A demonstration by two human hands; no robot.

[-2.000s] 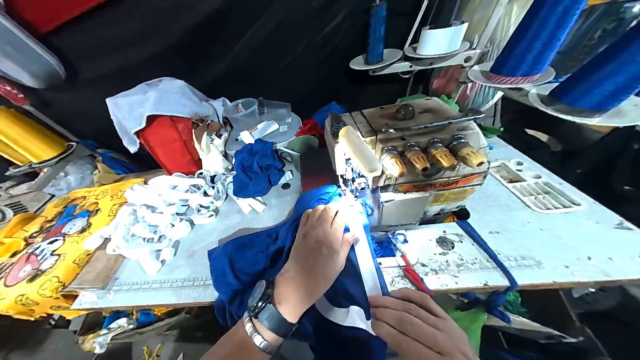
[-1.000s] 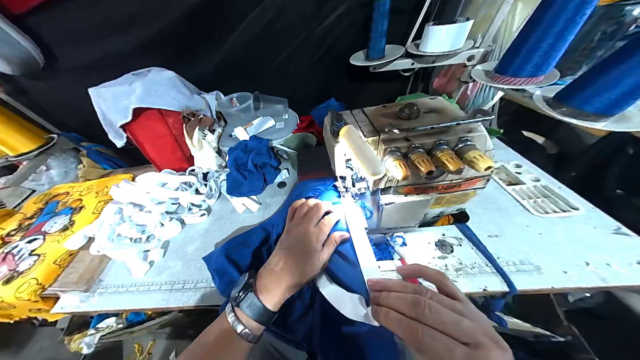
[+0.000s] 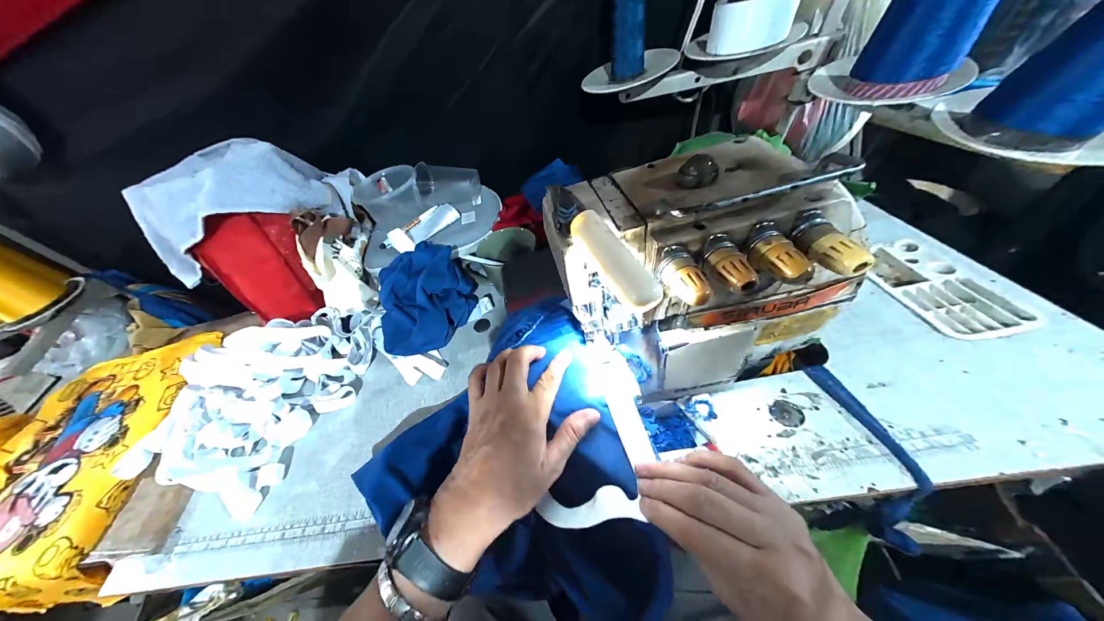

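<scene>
An overlock sewing machine [image 3: 716, 233] stands on the table, its lamp shining on the needle area. Blue fabric [image 3: 431, 466] runs up to the presser foot and hangs over the front edge. Along its right side lies a white elastic band [image 3: 631, 423], which reaches the needle area; its lower part curves over the fabric. My left hand [image 3: 517, 431] lies flat on the blue fabric, fingers spread, just left of the foot. My right hand [image 3: 733, 517] holds the white band's edge between thumb and fingers, below the foot.
At the left are a heap of white elastic [image 3: 250, 388], yellow printed fabric [image 3: 78, 466], a crumpled blue cloth [image 3: 425, 297] and a red bundle [image 3: 259, 263]. Blue thread cones [image 3: 927, 39] stand at upper right. A white parts tray [image 3: 957, 293] is set into the table's right side.
The band's curved lower part has shifted up toward the machine since the earliest frame. My left hand remains on the fabric beside the foot, and my right hand stays at the band.
</scene>
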